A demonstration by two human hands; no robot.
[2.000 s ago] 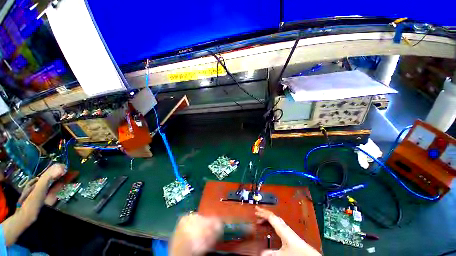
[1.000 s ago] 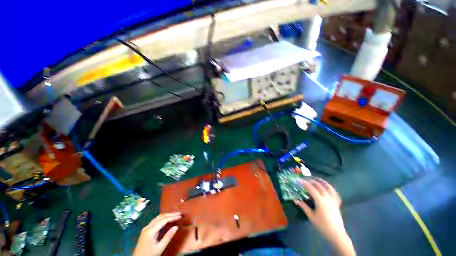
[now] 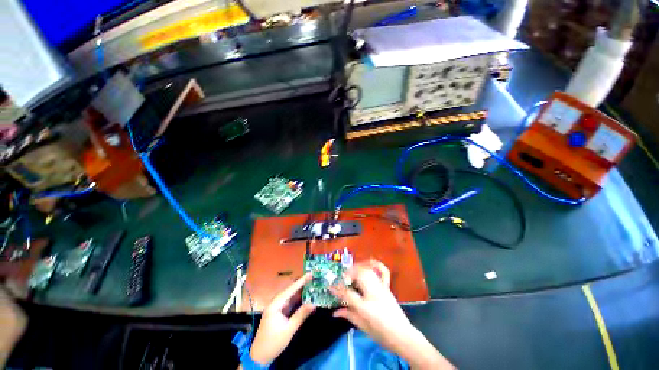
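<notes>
A green main board is held over the near part of the orange-brown fixture plate, its connectors facing the black connector bar. My left hand grips the board's left edge and near corner; a blue strap is at that wrist. My right hand is on the board's right side, its fingers partly covering it. Whether the board touches the plate cannot be told.
Other boards lie left of the plate and behind it. A remote control lies at left. An oscilloscope, an orange power supply, a coiled black cable and a blue probe are at right. Another person's hand shows at the left edge.
The board from the right of the plate is now over the plate between my hands. My right hand has moved left with it, and my left hand has come onto its left side.
</notes>
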